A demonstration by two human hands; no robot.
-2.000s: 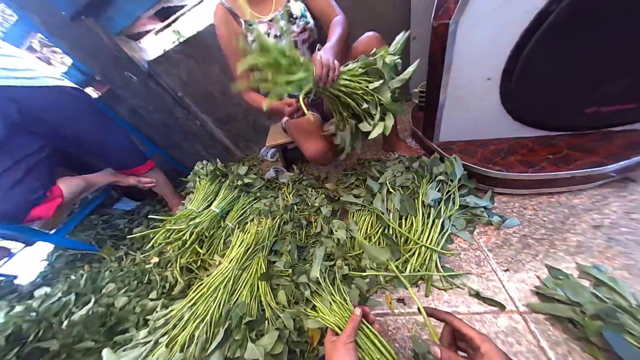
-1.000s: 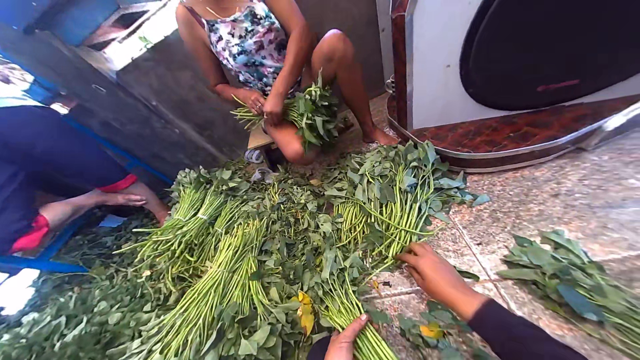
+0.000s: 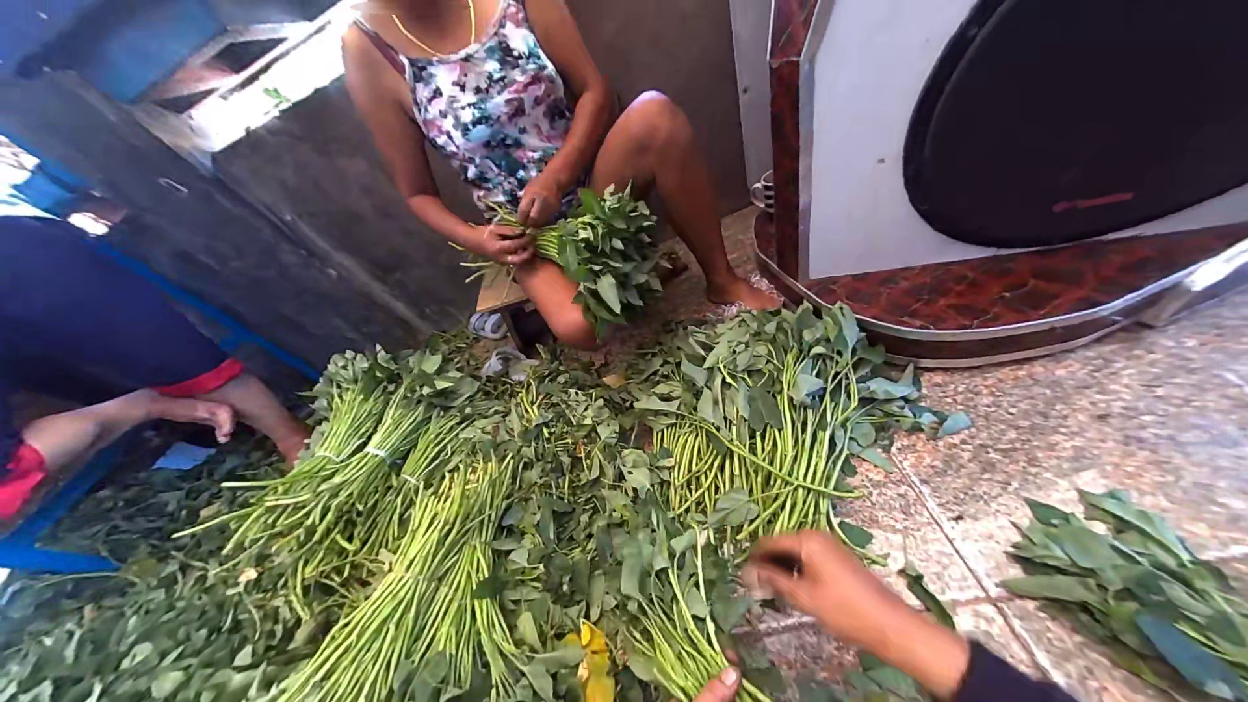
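At the bottom edge, my left hand (image 3: 720, 686) shows only its fingers, closed on a bunch of green leafy stems (image 3: 673, 634). Just right of that bunch is my right hand (image 3: 814, 585), its fingers curled and slightly blurred; whether a stem is between them is unclear. Beyond it lies a loose pile of long-stemmed leafy greens (image 3: 770, 439). Tied bundles of the same greens (image 3: 341, 468) lie at the left, with a long bundle (image 3: 419, 595) in front of them. A yellow leaf (image 3: 593, 663) lies beside my left hand's bunch.
A seated person (image 3: 497, 117) opposite holds a leafy bunch (image 3: 609, 253) in both hands. Another person's bare leg (image 3: 244, 409) is at the left, near a blue frame (image 3: 58, 558). A speaker-like cabinet (image 3: 858, 185) stands at the back right. More greens (image 3: 1121, 585) lie on the tiled floor.
My right hand reached to the pile's stem ends a second ago and is now back near my left hand's bunch. The person opposite has lowered their bunch onto their lap since the first frame.
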